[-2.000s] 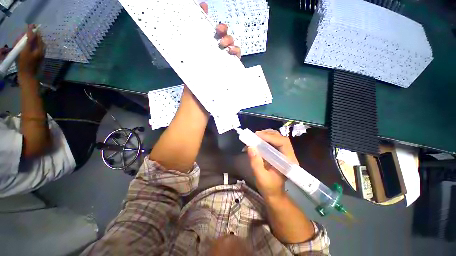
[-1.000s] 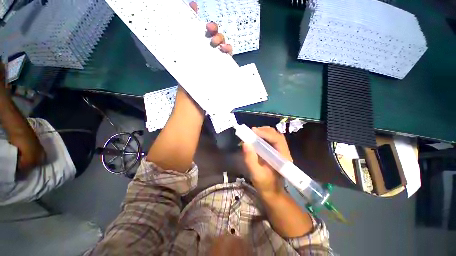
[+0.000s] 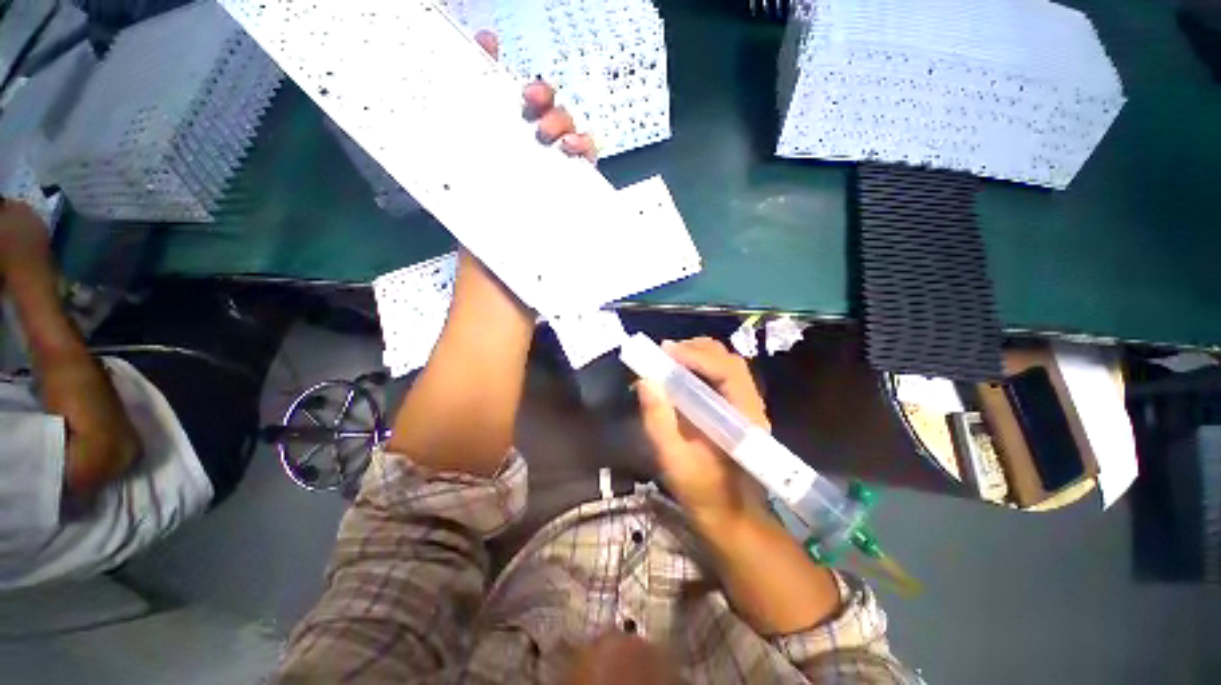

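My left hand [image 3: 546,118] holds a long white perforated board [image 3: 435,167] from beneath, its fingers showing at the board's right edge. The board slants from upper left down to its near end above my lap. My right hand [image 3: 710,428] holds a clear-white dispensing syringe [image 3: 730,435] like a pen, its tip at the board's near end. Whether the tip touches the board is too small to tell. A green adapter head [image 3: 844,525] with a yellowish hose sits at the syringe's rear. Another white board piece [image 3: 656,248] lies at the bench edge behind the held board.
Board stacks stand on the green bench [image 3: 763,261]: one at right [image 3: 951,94], one at left [image 3: 161,114], one behind my left hand [image 3: 616,67]. A black ribbed strip [image 3: 927,274] overhangs the edge. A phone [image 3: 1044,428] lies at right. Another person's arm [image 3: 67,348] is at left.
The view has shifted, so the held board, syringe and both hands appear slightly further left. Both hands keep their holds. The other person's arm has moved, and the white tube there no longer shows.
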